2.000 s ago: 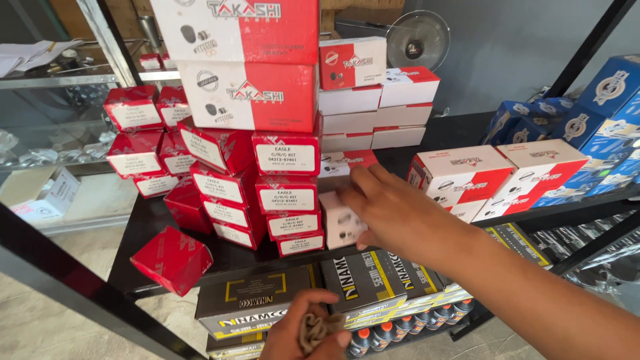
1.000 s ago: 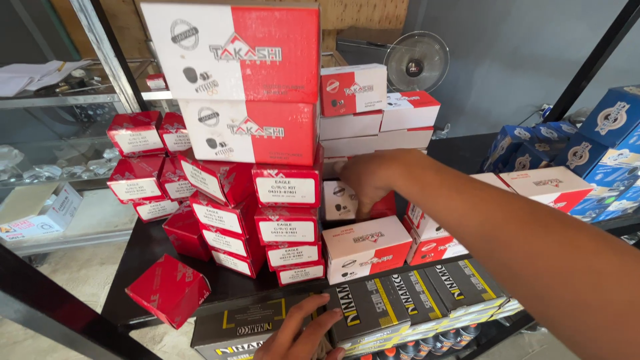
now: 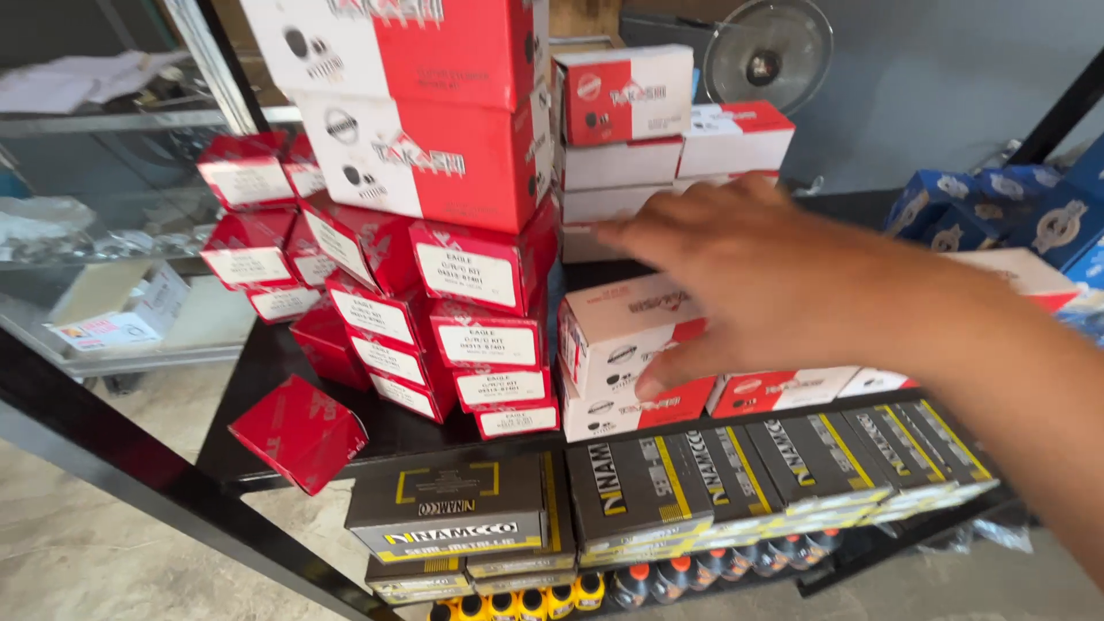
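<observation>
My right hand (image 3: 724,276) reaches in from the right, blurred, its fingers spread over a stack of two red-and-white Takashi boxes (image 3: 634,336) at the shelf's front. Whether the fingertips touch the upper box cannot be told. Behind the hand stand more red-and-white boxes (image 3: 625,95), piled in rows. Left of it rises a stack of red Eagle kit boxes (image 3: 470,267), with large Takashi boxes (image 3: 423,159) on top. One red box (image 3: 297,431) lies askew at the shelf's front left corner. My left hand is out of view.
Black-and-yellow Namcco boxes (image 3: 647,492) fill the tier below, above bottles with red caps (image 3: 638,582) and yellow bottles (image 3: 530,604). A black metal post (image 3: 172,483) slants at left. Blue boxes (image 3: 1018,207) stand at right. A round clear disc (image 3: 768,56) leans at the back wall.
Two Takashi boxes now stand stacked at the front, where one stood a second ago. My right hand has drawn back from the gap behind. My left hand has left the view.
</observation>
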